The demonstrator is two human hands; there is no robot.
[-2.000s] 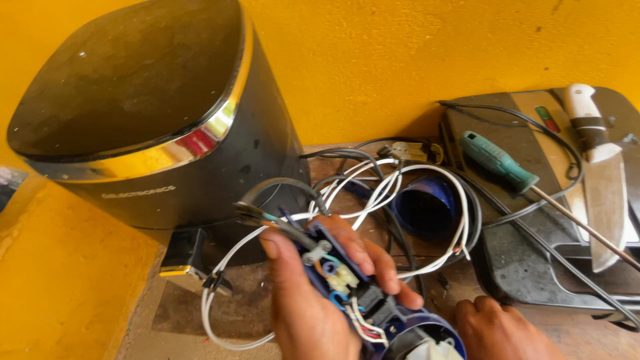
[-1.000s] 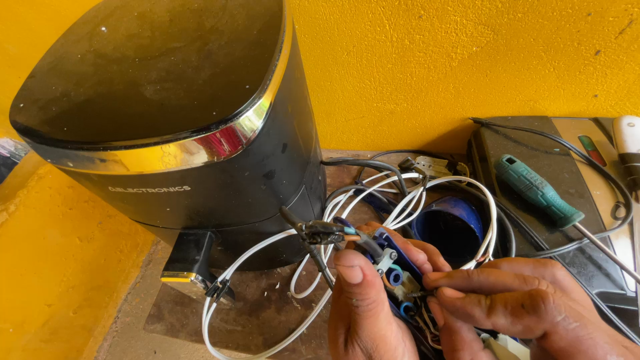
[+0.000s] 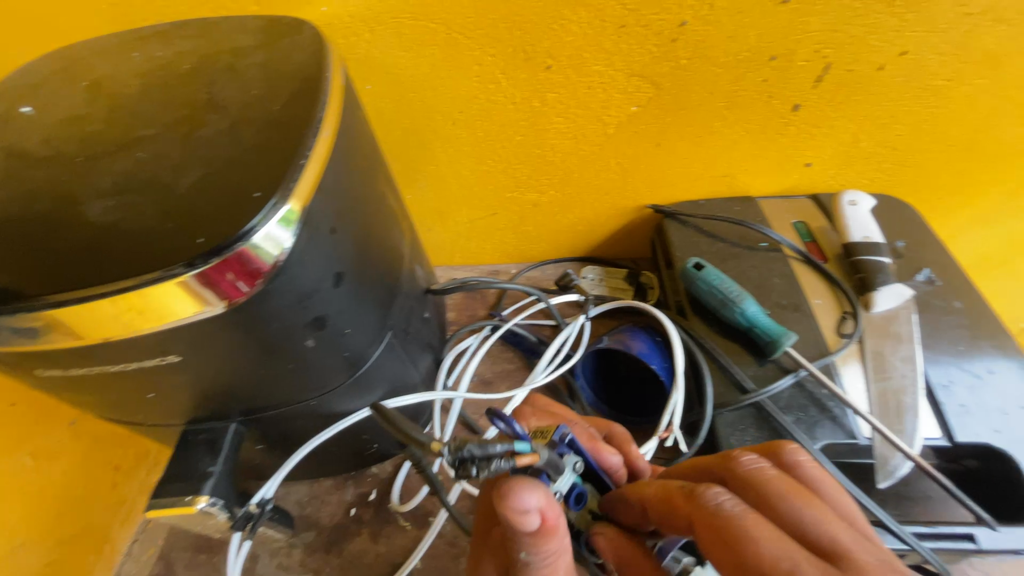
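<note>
My left hand [image 3: 528, 524] grips a blue plastic appliance housing [image 3: 588, 464] with its electrical parts exposed, near the bottom centre. Out of its end, toward the left, run a dark power cord [image 3: 400, 428] and wires wrapped in black tape [image 3: 488, 460]. The fingers of my right hand [image 3: 744, 504] touch the inside of the housing from the right; what they pinch, if anything, is hidden. Just behind my hands lie a coil of white cable [image 3: 552, 368] with bare copper ends and a hollow blue plastic cover [image 3: 628, 368].
A large black air fryer [image 3: 376, 280] stands at the left. On a dark appliance [image 3: 968, 304] at the right lie a teal-handled screwdriver [image 3: 740, 308] and a white-handled knife [image 3: 892, 344]. Black cords surround the white coil. A yellow wall [image 3: 560, 120] rises behind.
My right hand, low beside the housing two seconds ago, has come to its inner parts and stays there. My left hand still holds the housing.
</note>
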